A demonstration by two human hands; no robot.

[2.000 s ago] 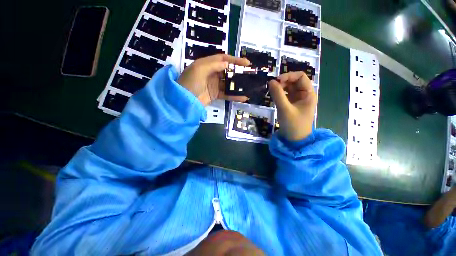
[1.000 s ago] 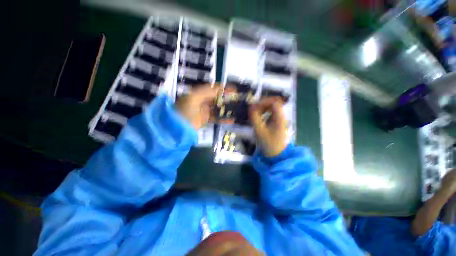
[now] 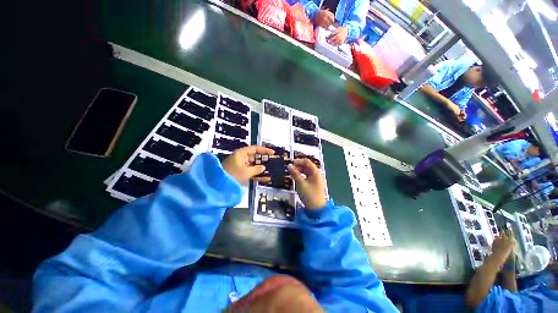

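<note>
My left hand [image 3: 246,164] holds a dark circuit board [image 3: 275,171] by its left end, above the white component tray [image 3: 273,217]. My right hand [image 3: 309,182] has its fingertips at the board's right end, touching it or a black sticker on it; I cannot tell which. The tray has two columns of pockets with boards in several of them, and one upper left pocket shows white. My hands and the held board hide part of the tray's middle. White sheets with black stickers [image 3: 166,151] lie left of the tray, partly under my left sleeve.
A smartphone [image 3: 103,122] lies at far left. An empty release liner [image 3: 366,197] lies right of the tray. A dark purple lamp or magnifier [image 3: 438,169] stands further right. Other trays [image 3: 470,226] and a coworker's arms are at right. Red bags [image 3: 372,66] and coworkers are beyond the bench.
The view has swung up and to the right, bringing coworkers and red bags into sight. Both hands stay at the board over the tray.
</note>
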